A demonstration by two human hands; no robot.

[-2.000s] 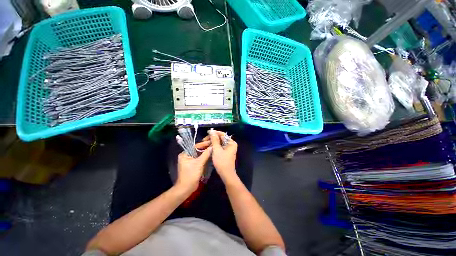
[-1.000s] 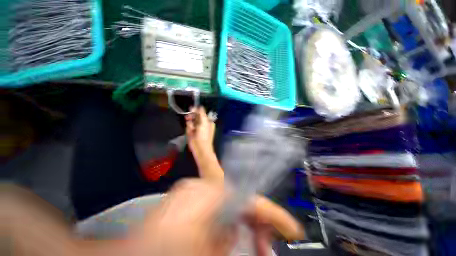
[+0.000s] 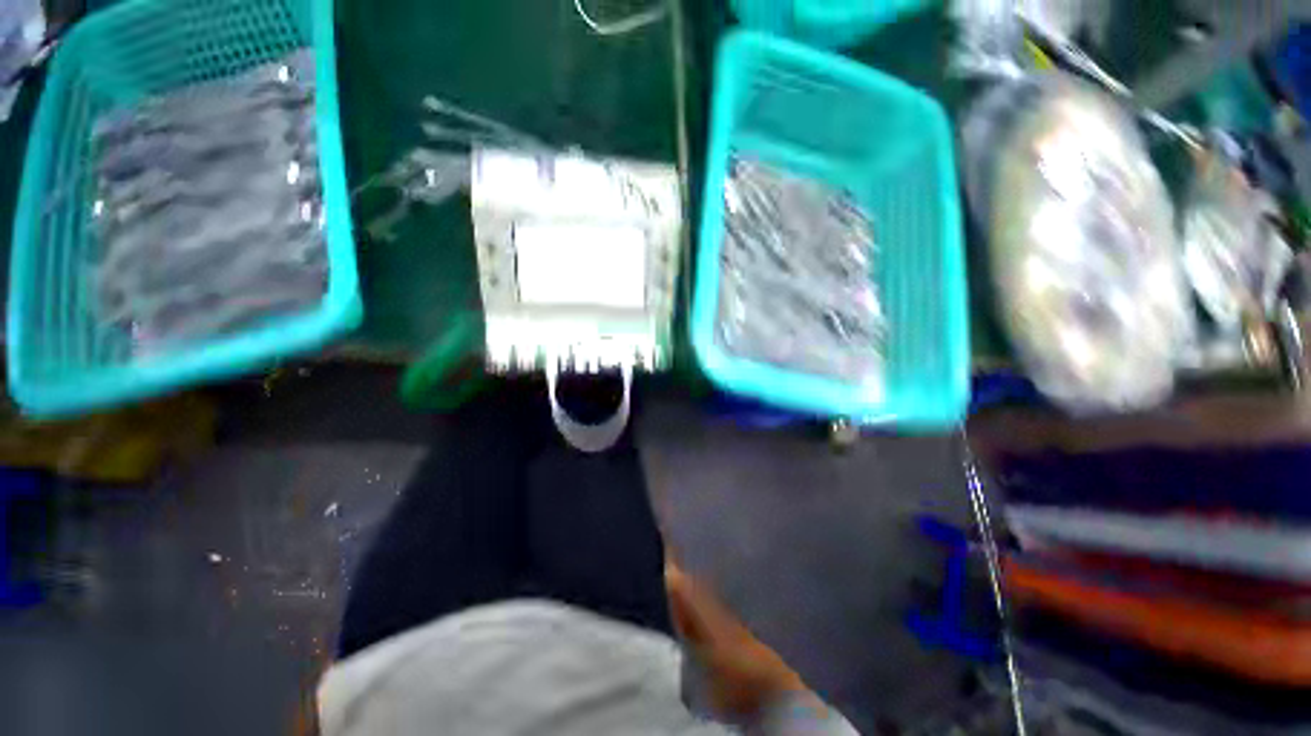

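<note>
The cream tester (image 3: 495,270) sits at the bench edge, its label washed out by glare. A white lead loop (image 3: 590,434) hangs from its front edge, held by no visible hand. The left turquoise basket (image 3: 345,259) and the narrower right turquoise basket (image 3: 942,273) hold many grey leads, blurred here. A few loose leads lie behind and left of the tester. My left hand is out of the picture; only a sliver of skin shows at the lower left. A blurred part of my right arm shows at the lower right of my shirt, with no hand distinguishable.
A bagged pale cable coil (image 3: 1086,245) lies right of the right basket. Hanging wires (image 3: 1165,597) fill the lower right beside a metal rod. A green strap (image 3: 446,362) hangs near the tester's left corner. Part of another turquoise basket shows at the top.
My hands, earlier together below the tester, have left the picture. The grey bunch, blurred close to the camera a second ago, is gone from view. The white loop now hangs free. The view has shifted.
</note>
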